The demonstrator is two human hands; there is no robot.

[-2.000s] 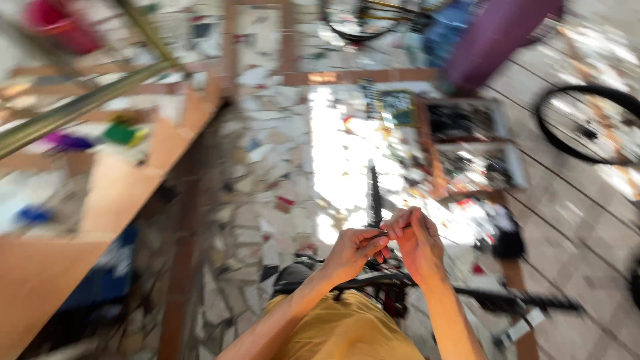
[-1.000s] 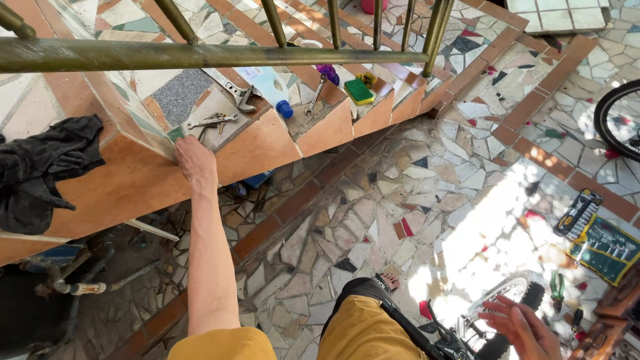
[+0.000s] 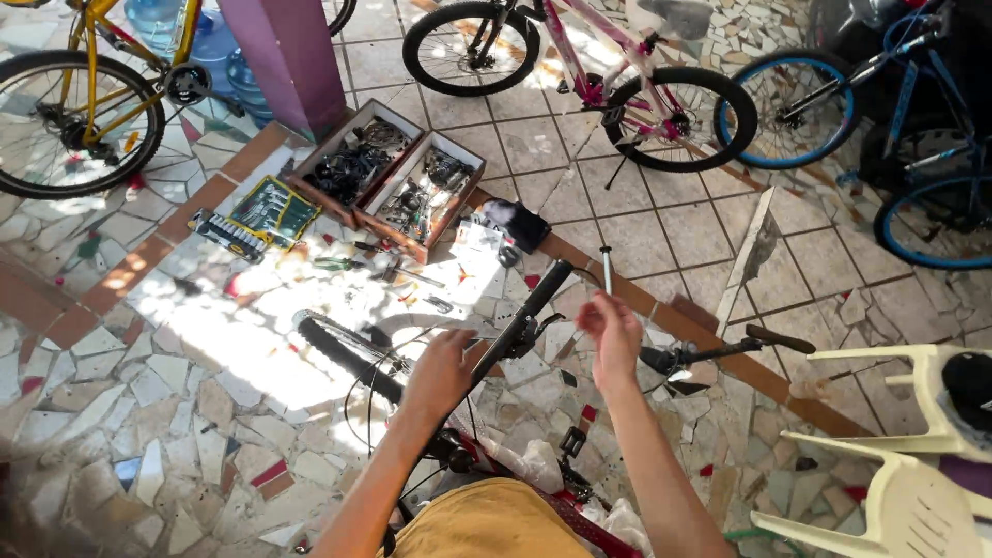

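A red bicycle [image 3: 496, 463] stands beneath me, its black handlebar [image 3: 518, 333] running up and to the right. My left hand [image 3: 443, 368] rests at or just above the bar, left of the brake lever [image 3: 545, 324]; whether it grips the bar is hidden. To the right of the lever, my right hand [image 3: 611, 337] is raised with its fingers bent together; whether something small is between them cannot be seen. The front tyre [image 3: 341, 355] lies left of the bar. A seat post with a black saddle [image 3: 779, 339] is at the right.
Two wooden boxes of parts [image 3: 457, 232] [image 3: 314, 186] sit beyond the handlebar, near a wrench set [image 3: 273, 211], a socket set [image 3: 229, 235] and loose tools. A purple pillar [image 3: 287, 62], a yellow bicycle [image 3: 108, 108], a pink bicycle [image 3: 597, 85], a blue bicycle [image 3: 907, 101] and plastic chairs [image 3: 876, 480] stand around.
The view has swung right, away from the stair ledge. My left hand, at the ledge one second ago, is now by the handlebar. My right hand is raised beside the bar.
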